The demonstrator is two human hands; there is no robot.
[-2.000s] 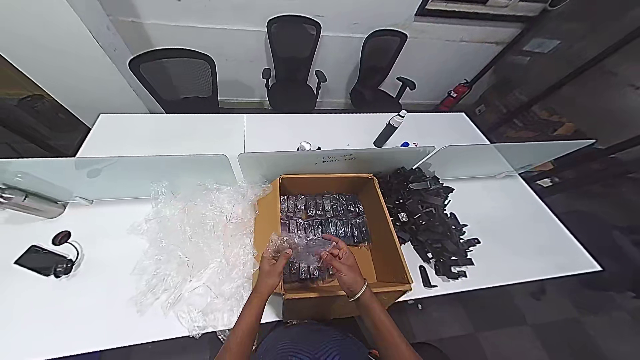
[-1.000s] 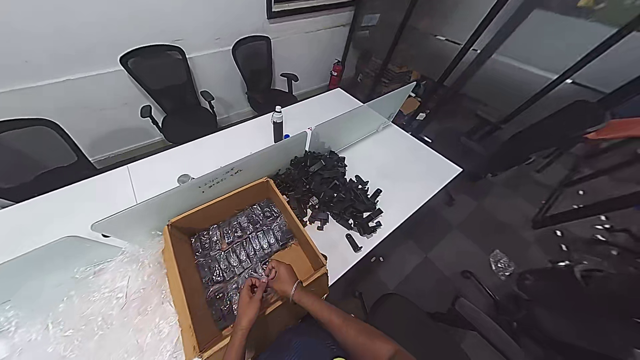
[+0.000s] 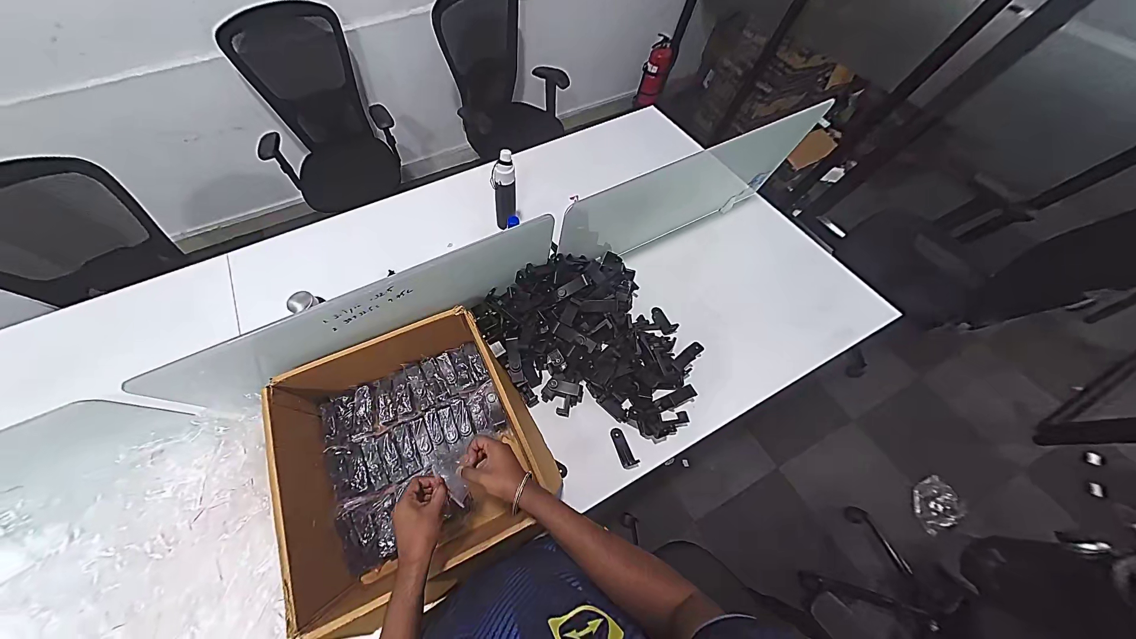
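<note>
My left hand [image 3: 421, 515] and my right hand [image 3: 493, 468] pinch a small clear plastic bag [image 3: 453, 484] between them, over the near part of an open cardboard box [image 3: 297, 497]. What the bag holds is hard to tell. Inside the box, black parts in clear plastic bags [image 3: 382, 453] lie in rows. A large heap of loose black plastic parts [image 3: 577, 328] rests on the table at the box's right, with one part [image 3: 624, 448] lying apart near the table edge. Empty-looking clear plastic bags [image 3: 133, 515] spread in a big pile left of the box.
Glass dividers [image 3: 355, 319] stand behind the box, one bearing handwriting. Beyond them are a bottle [image 3: 504, 191] and a round metal object [image 3: 303, 302] on the white table [image 3: 737, 293]. Office chairs [image 3: 306, 98] and a fire extinguisher [image 3: 654, 71] are farther back.
The view has swung to the right. Both hands remain together over the box with clear plastic between the fingers.
</note>
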